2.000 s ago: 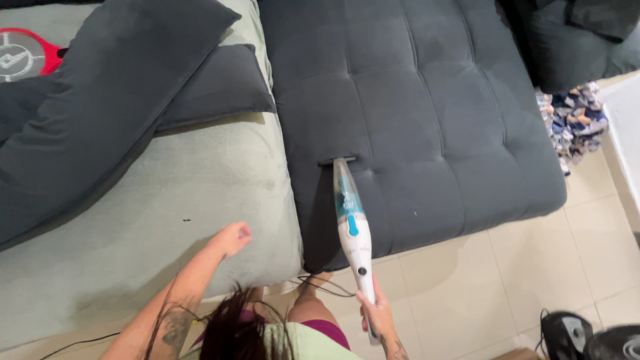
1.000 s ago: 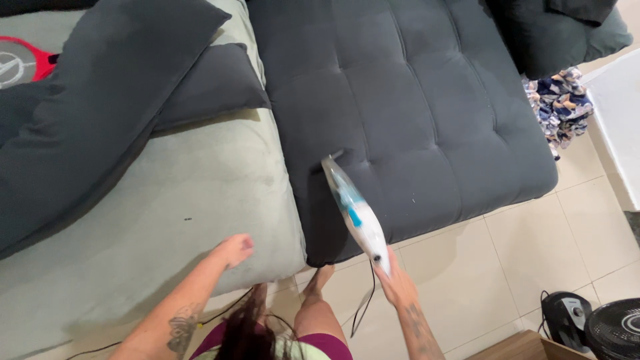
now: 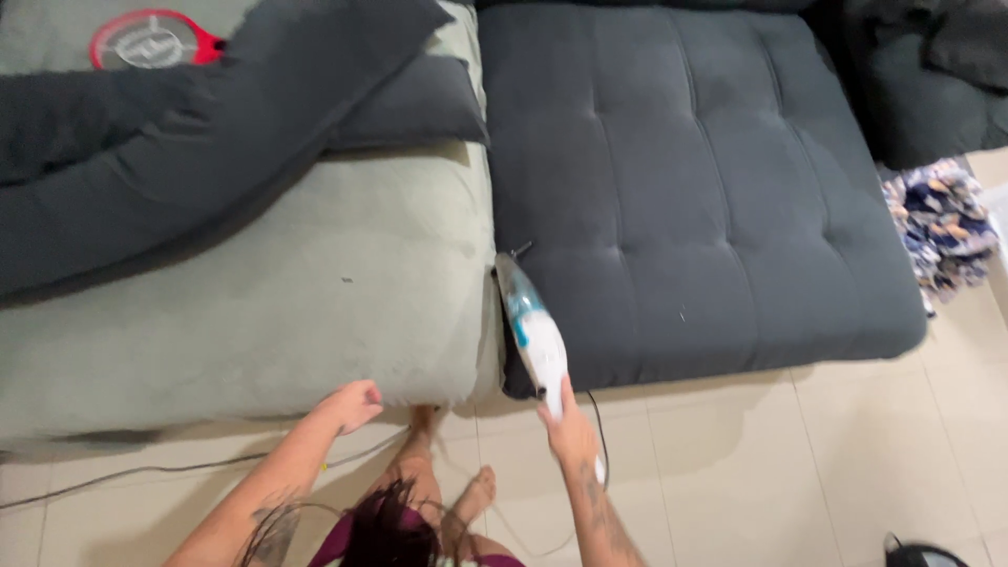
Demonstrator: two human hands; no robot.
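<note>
My right hand [image 3: 568,425] grips the handle of a white and teal handheld vacuum cleaner [image 3: 542,339]. Its dark nozzle rests at the left edge of a dark grey tufted sofa cushion [image 3: 669,197], beside the seam with the light green-grey covered seat [image 3: 236,331]. My left hand [image 3: 353,405] is loosely curled, with nothing visible in it, over the front edge of the light seat. A small dark speck lies on that seat.
Dark grey cushions [image 3: 236,102] lie across the light seat, near a red electric swatter [image 3: 150,39]. Patterned fabric [image 3: 945,224] is bunched at the right. A dark cable [image 3: 142,472] runs over the tiled floor [image 3: 732,457]. A black object [image 3: 925,554] stands lower right.
The vacuum nozzle has moved left across the dark cushion to its left edge, with my right hand still on the handle. The view has shifted.
</note>
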